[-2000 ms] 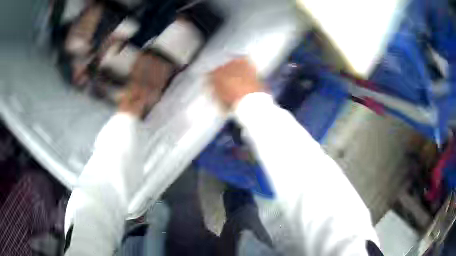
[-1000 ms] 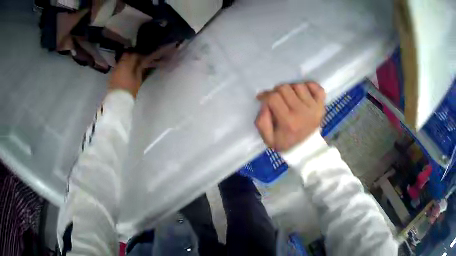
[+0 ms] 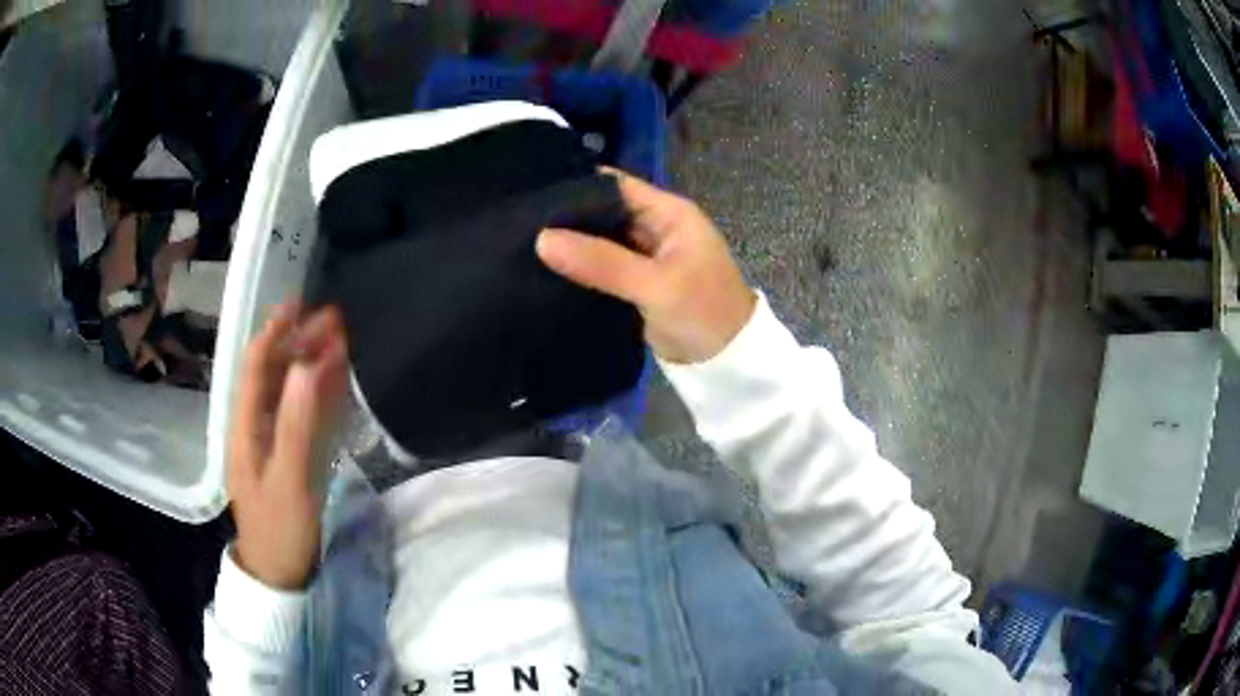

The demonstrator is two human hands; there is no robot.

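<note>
A black fabric piece with rounded corners is held up in front of my chest. A white layer shows along its far edge, and a tiny white mark shows near its near edge. My right hand grips the piece at its right side, thumb on top and fingers behind. My left hand is at the piece's left edge, slightly blurred, fingers bent; whether it grips the piece cannot be told.
A large white-grey tub with black, tan and white scraps stands at the left. A blue crate is behind the piece. Speckled grey floor lies to the right, with a pale box at the far right.
Both hands have left the tub, where my left hand was among the scraps and my right hand at the rim. The black piece is now held up. The view has turned right.
</note>
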